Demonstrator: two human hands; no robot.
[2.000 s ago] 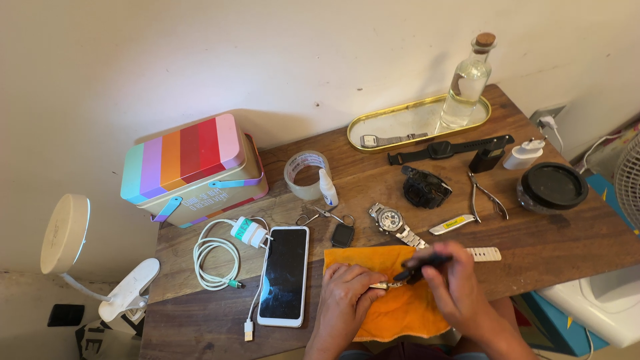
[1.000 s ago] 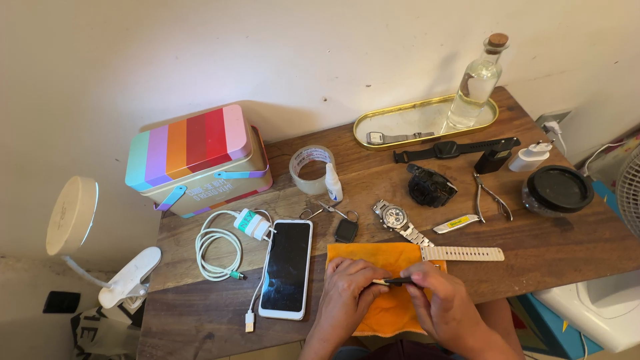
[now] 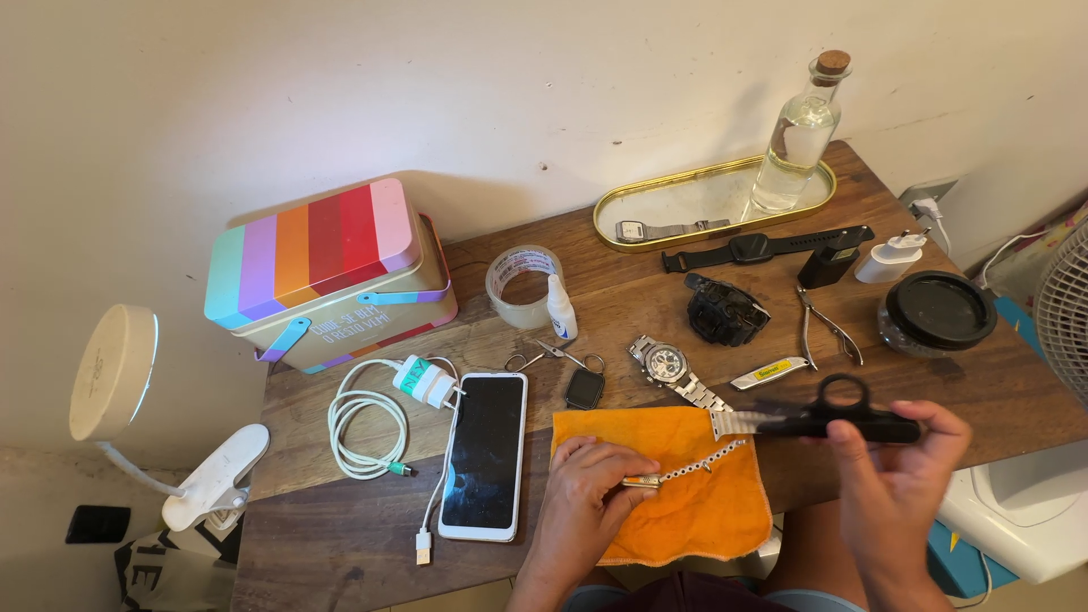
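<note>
My left hand holds a small metal watch case on edge over an orange cloth. A thin link bracelet runs from the case across the cloth. Raised to the right of the cloth, my right hand grips a black tool with a finger ring; its far end is blurred. Beneath the tool lies a pale watch strap, partly hidden. A silver wristwatch with a metal bracelet rests just behind the cloth.
Around the cloth lie a white phone, small scissors, a square watch case, a yellow-labelled cutter, nippers and a black watch. Farther off stand a striped tin, a corked bottle and a black-lidded jar.
My right hand has moved right, away from the watch case, with the black tool in it. The thin bracelet on the cloth now shows plainly. My left hand stays at the case.
</note>
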